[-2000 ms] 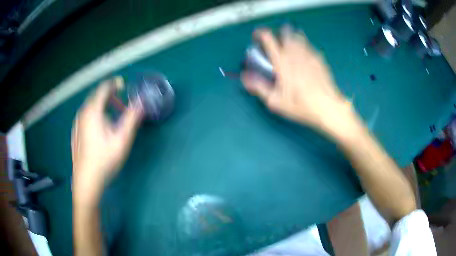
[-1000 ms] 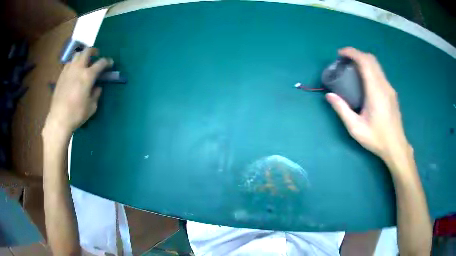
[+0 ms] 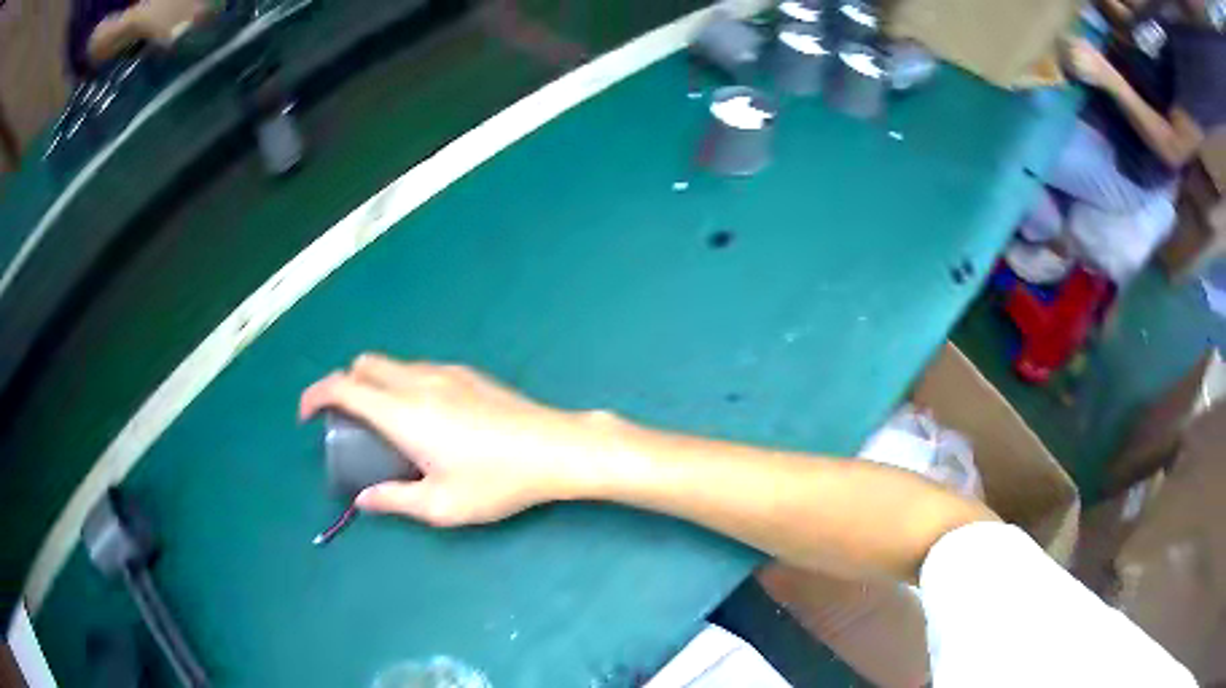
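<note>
My right hand (image 3: 451,444) is closed around a dark grey fan housing (image 3: 358,461) on the left part of the green bench. A thin red and dark lead with a pale tip (image 3: 334,527) trails from the housing beside my thumb. A handle body (image 3: 124,535) lies at the lower left, its round barrel up and its long dark handle pointing down to the picture's bottom edge. It is blurred. My left hand is not in view.
Several grey fan housings (image 3: 738,132) stand at the bench's far end. The dark green conveyor (image 3: 403,101) curves behind the pale strip (image 3: 343,239), with a grey part on it. An open cardboard box (image 3: 1002,437) holding whitish plastic is below the bench edge. Other people sit at the upper right.
The view has swung right. My left hand has gone out of the picture. My right hand still holds the housing, now close to the handle body. The far housings and conveyor have come into view.
</note>
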